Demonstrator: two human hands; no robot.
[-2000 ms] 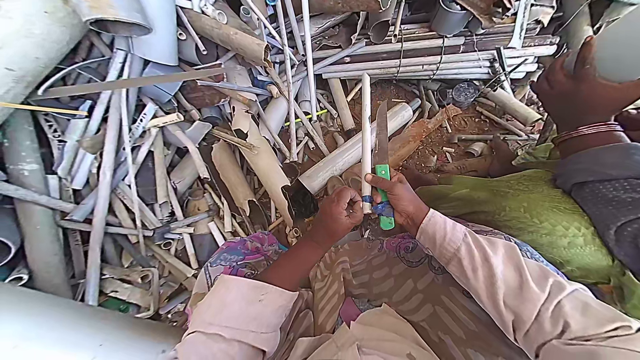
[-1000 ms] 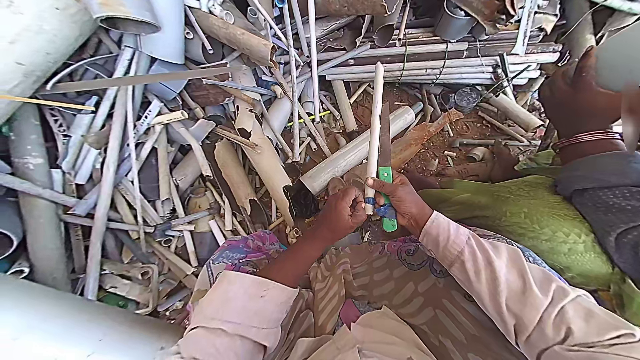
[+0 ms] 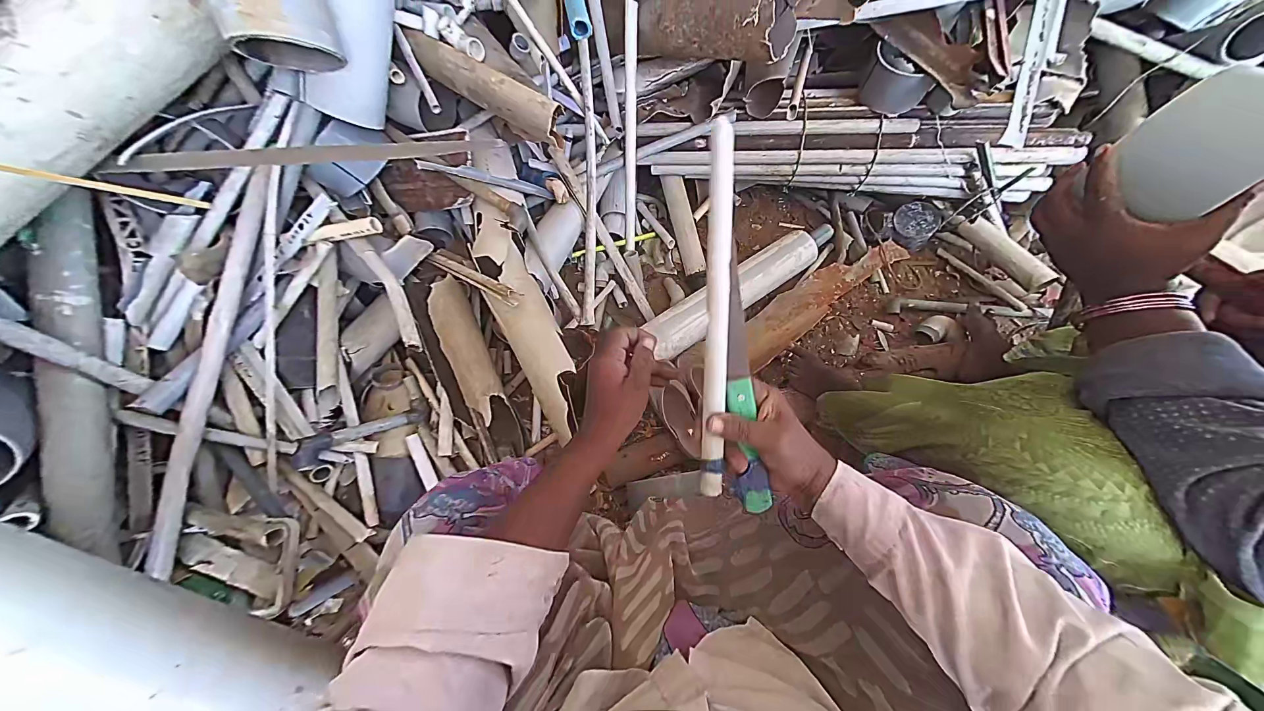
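Observation:
My right hand (image 3: 775,444) holds a pale plastic pipe (image 3: 721,276) upright together with a knife by its green handle (image 3: 746,425); the knife's long blade (image 3: 736,326) points away from me, right beside the pipe. Blue material is wrapped around the pipe's lower end and the handle's base. To the left of these is my left hand (image 3: 622,385), its fingers curled with the fingertips near a thin curved brownish strip (image 3: 676,410). Whether it grips that strip is unclear. Behind both hands a thicker whitish pipe (image 3: 741,291) lies slanted on the ground.
Scrap pipes and broken pieces (image 3: 336,326) heap up at the left. A bundle of tied thin pipes (image 3: 869,168) lies at the back. Large pipes (image 3: 148,622) flank my left side. At the right, another person's hand (image 3: 1116,237) holds a grey rounded piece (image 3: 1195,143).
My left hand has come away from the lower end of the pipe, to the left. The pipe and knife remain in my right hand.

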